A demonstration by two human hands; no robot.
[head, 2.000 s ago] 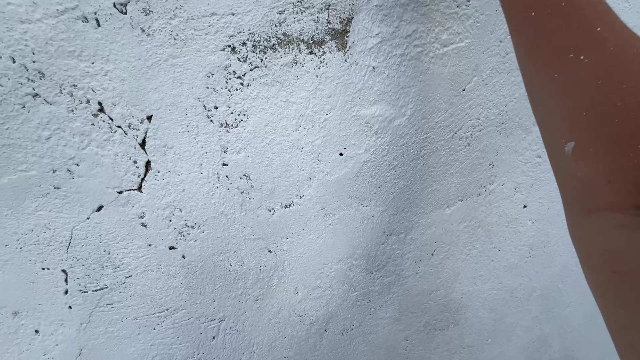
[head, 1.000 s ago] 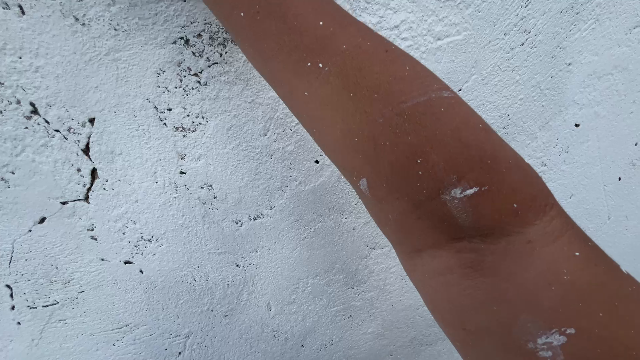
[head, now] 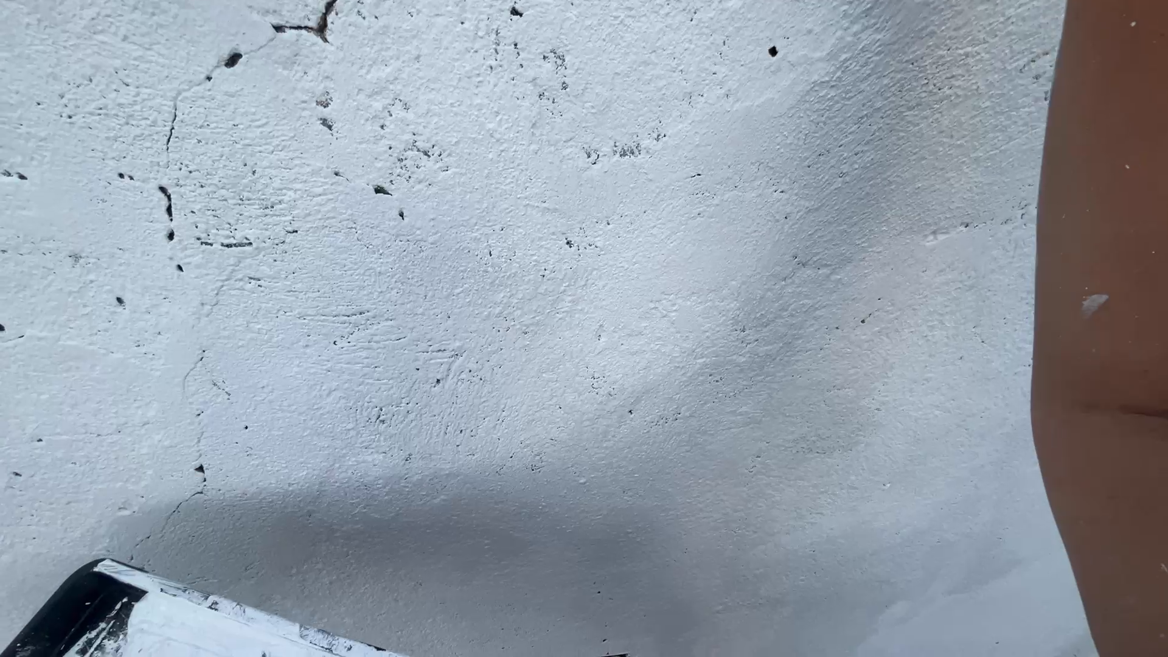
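A rough plastered wall (head: 547, 319), coated white, fills most of the head view. At the right edge a bare arm (head: 1104, 347) runs from top to bottom, flecked with white paint; its hand is outside the frame, so what it holds is hidden. In the lower left corner is part of a black paint tray or similar container (head: 78, 607), smeared with white paint inside and along its rim. Neither of my hands shows.
Thin cracks (head: 171, 214) and small dark pits (head: 381, 190) mark the left part of the wall. A soft shadow (head: 456, 538) falls across its lower part, above the black container.
The arm, which crossed the view diagonally a second ago, is now at the right edge. The black container has come into view at the lower left, and the view has shifted downward.
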